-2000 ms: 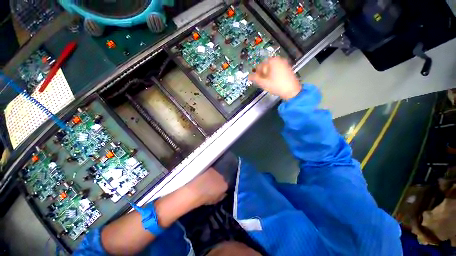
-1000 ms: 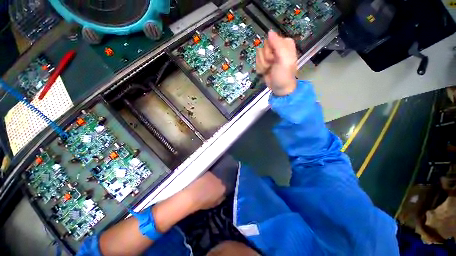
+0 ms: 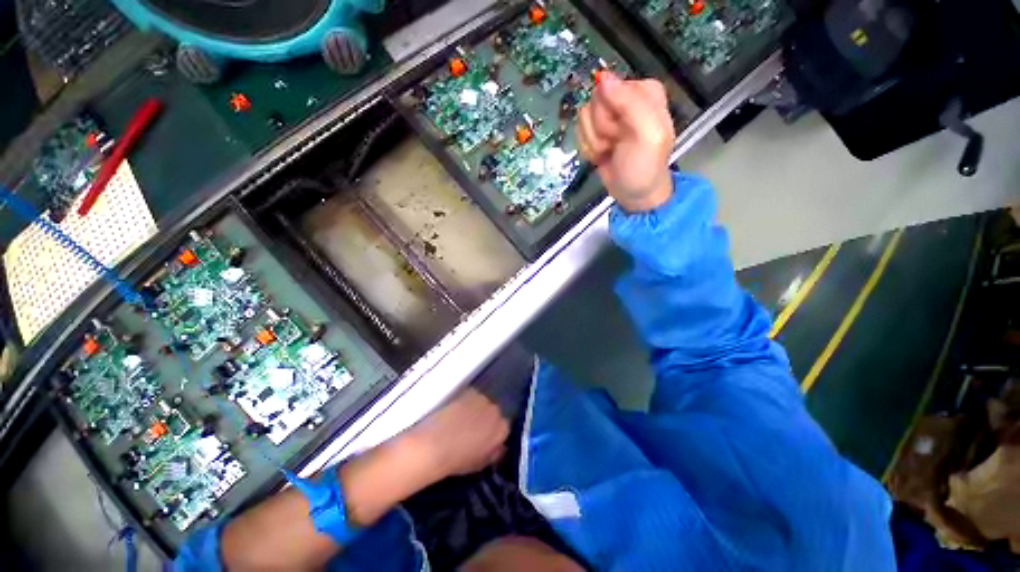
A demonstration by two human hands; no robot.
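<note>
My right hand (image 3: 629,134) is held in a loose fist over the right-hand board carrier (image 3: 509,229). It covers most of one circuit board; I cannot tell whether its fingers hold anything. Three other green boards with orange blocks show in that carrier, one of them just left of my hand (image 3: 539,168). My left hand (image 3: 464,432) is curled near my lap, below the silver rail (image 3: 475,324), with a blue strap on the wrist; its fingers are hidden. The left-hand carrier (image 3: 364,385) bears several boards, one of them at its lower right (image 3: 285,385).
A third carrier (image 3: 733,80) lies at the upper right, beside black machinery (image 3: 895,67). An open gap with rods (image 3: 414,257) separates the two nearer carriers. A turquoise fan (image 3: 257,56), red pen (image 3: 121,154), dotted paper (image 3: 78,257) and blue coiled cord (image 3: 78,248) are at the left.
My right hand has moved up from the lower right board of its carrier and back over the upper one. The carriers have shifted slightly right in view. My left hand has hardly moved.
</note>
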